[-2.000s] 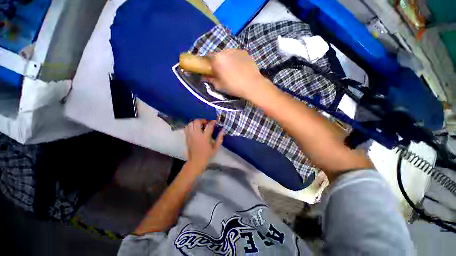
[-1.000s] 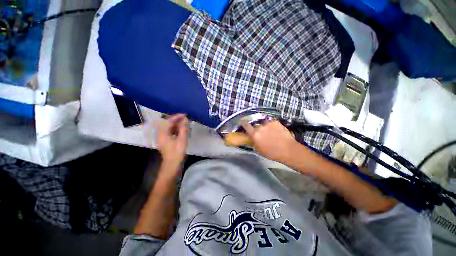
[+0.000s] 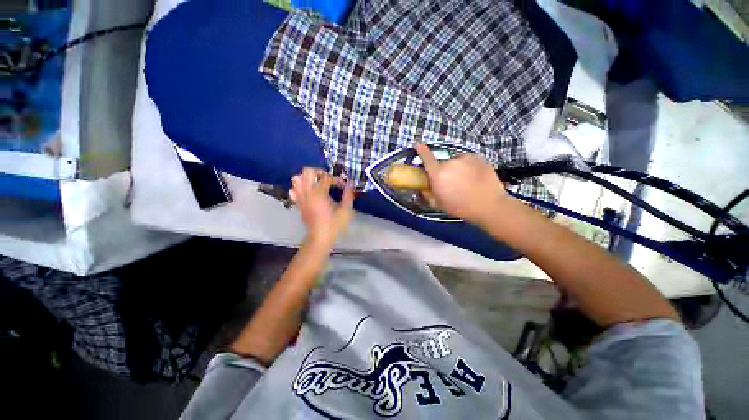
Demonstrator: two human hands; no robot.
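A dark-and-white plaid garment (image 3: 361,94) lies over the dark blue padded board (image 3: 222,90). My right hand (image 3: 464,184) is closed around the tan handle of a steam iron (image 3: 403,177). The iron's pointed tip faces left, and it rests over the garment's near edge and the board. My left hand (image 3: 319,197) is at the board's near edge, its fingertips at the garment's lower left corner, just left of the iron's tip. The fingers look pinched on the cloth edge.
A black phone-like rectangle (image 3: 206,184) lies on the white table (image 3: 246,221) at left. Black hoses (image 3: 624,182) run right from the iron. A small metal tray (image 3: 581,117) is at back right. A dark plaid pile (image 3: 98,316) is below at left.
The iron and my right hand have moved up onto the garment's near edge. My left hand has moved right, from beside the board to the garment's corner.
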